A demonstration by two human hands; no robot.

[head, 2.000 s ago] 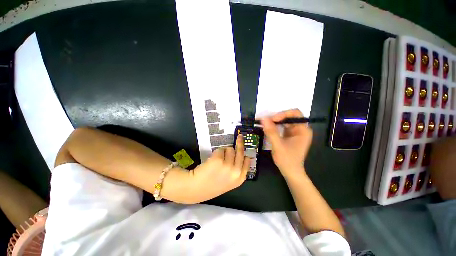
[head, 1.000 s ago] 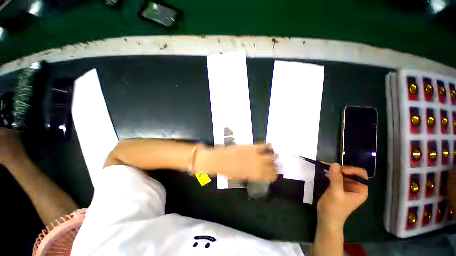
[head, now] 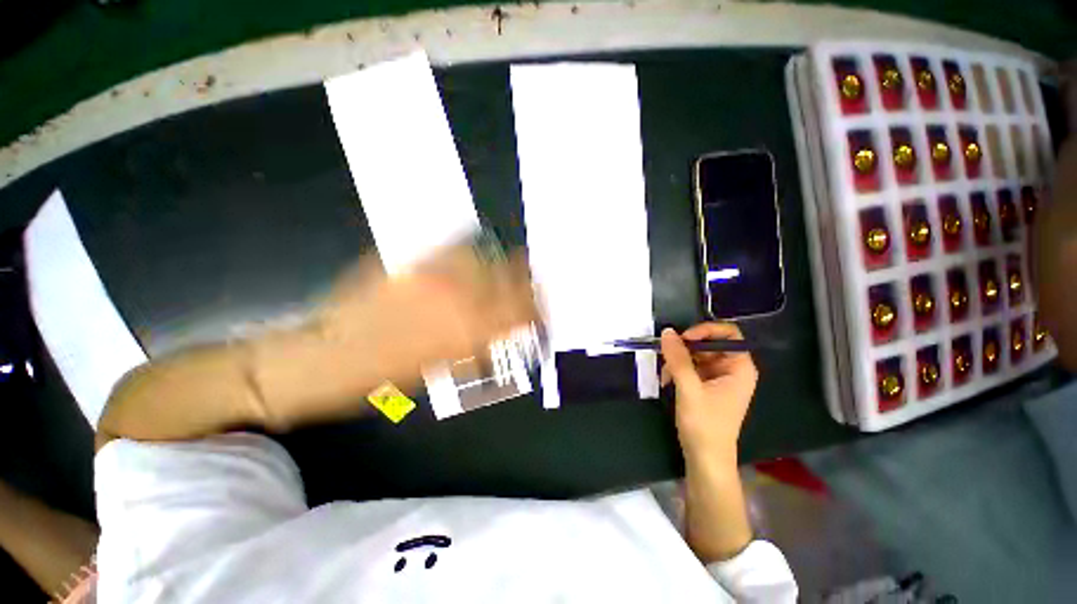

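My left hand (head: 461, 301) is strongly blurred over the near half of the left white sheet (head: 396, 153). A faint blurred shape shows at its far edge; whether the hand holds something cannot be told. Grey pads (head: 490, 394) lie on that sheet's near end. My right hand (head: 712, 383) holds the thin black tweezers (head: 716, 346) between thumb and fingers, tip pointing left. The tip is over the near end of the other white sheet (head: 581, 201), at the far edge of its black block (head: 596, 378). No phone unit can be made out clearly.
A smartphone (head: 741, 236) lies right of the sheets. A stacked white foam tray (head: 841, 266) with red and gold pieces stands at right, beside another person's arm. A yellow label (head: 391, 401) lies near my left forearm. A third white sheet (head: 77, 307) is at far left. A pale rail (head: 354, 59) crosses behind.
My left hand has moved from the phone unit, first to between the sheets, now over the left sheet. That sheet is now tilted. The tweezers have moved to the black block's edge.
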